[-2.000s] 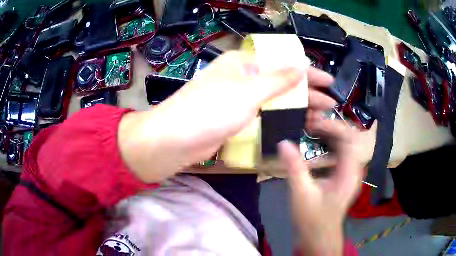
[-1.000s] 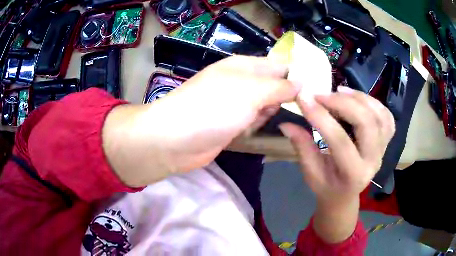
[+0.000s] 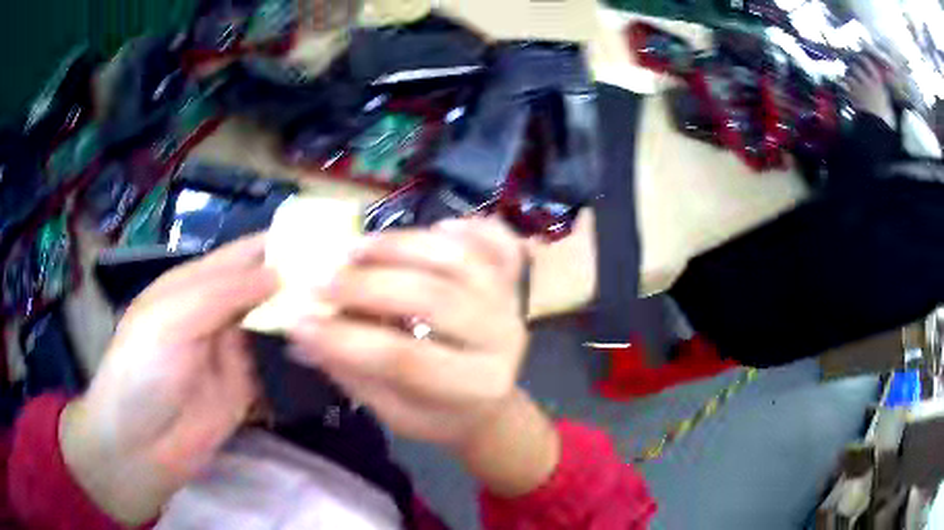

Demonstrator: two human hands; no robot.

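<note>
A pale yellow strip or loop (image 3: 311,243), perhaps tape backing, is held between my two hands in front of my chest. A dark piece (image 3: 295,385) hangs below it between the hands; its link to the strip is blurred. My left hand (image 3: 181,367) pinches the strip's left lower side. My right hand (image 3: 430,321), with a ring on one finger, is closed on its right side. Behind the hands, blurred black covers (image 3: 233,212) and a red housing with a green circuit board (image 3: 388,145) lie on the tan worktop.
A long black strip (image 3: 618,197) hangs over the table edge. More red-edged units (image 3: 740,104) lie at the upper right. Another person's black sleeve (image 3: 818,248) reaches in from the right, with a hand beyond. A red object (image 3: 662,367) and cardboard boxes (image 3: 864,357) show below.
The view has swung to the right, so the worktop appears shifted left and blurred. Both hands appear further left, still on the yellow strip, with my right fingers now closed around its side.
</note>
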